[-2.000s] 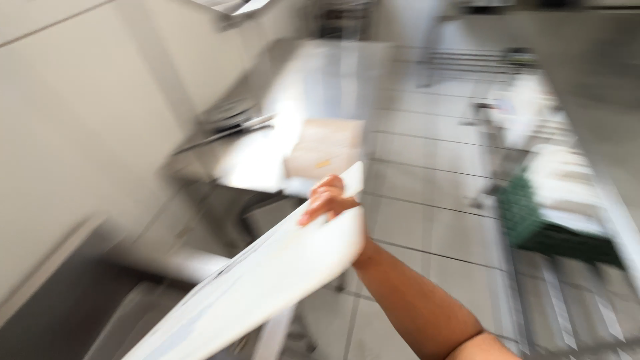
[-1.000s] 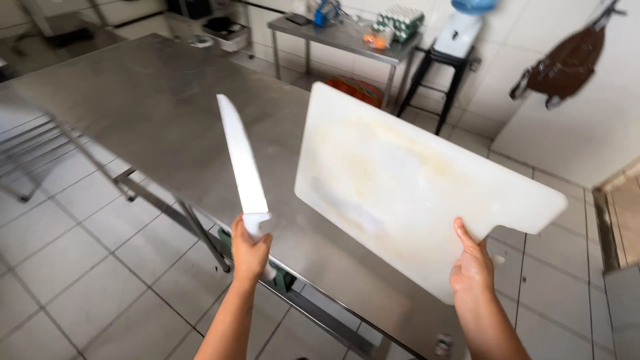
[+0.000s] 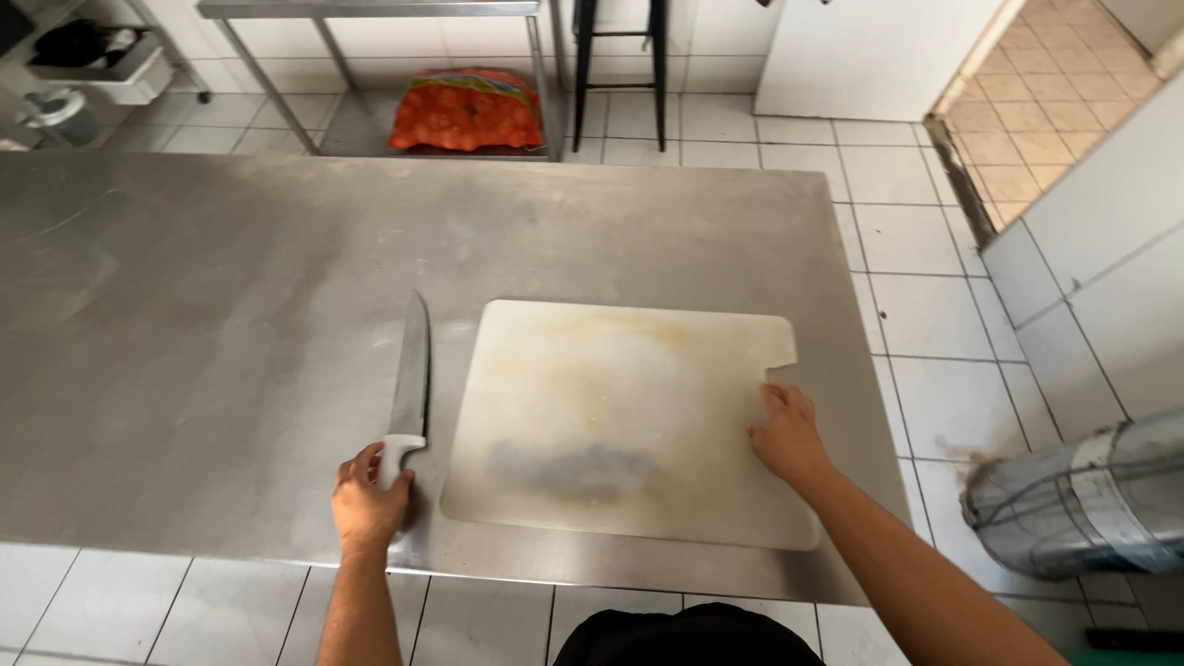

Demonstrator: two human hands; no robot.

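A white plastic cutting board (image 3: pixel 620 416) with yellowish and grey stains lies flat on a stainless steel table (image 3: pixel 231 370), near its right end. My right hand (image 3: pixel 786 430) grips the board's right edge, just below a notch. Left of the board, a kitchen knife (image 3: pixel 412 370) with a white handle lies at table level, its blade pointing away from me. My left hand (image 3: pixel 370 495) is closed around the knife's handle, a short distance from the board's lower left corner.
Beyond the table, a red mesh sack (image 3: pixel 467 111) rests on a steel rack's lower shelf (image 3: pixel 356 120), beside black stool legs (image 3: pixel 620 83). A metal cylindrical container (image 3: pixel 1082 499) stands on the floor at right. Further back left is a grey bin (image 3: pixel 102 69).
The cutting board, held up in the air one second ago, now lies on the table. The knife has come down to the table's surface, to the board's left.
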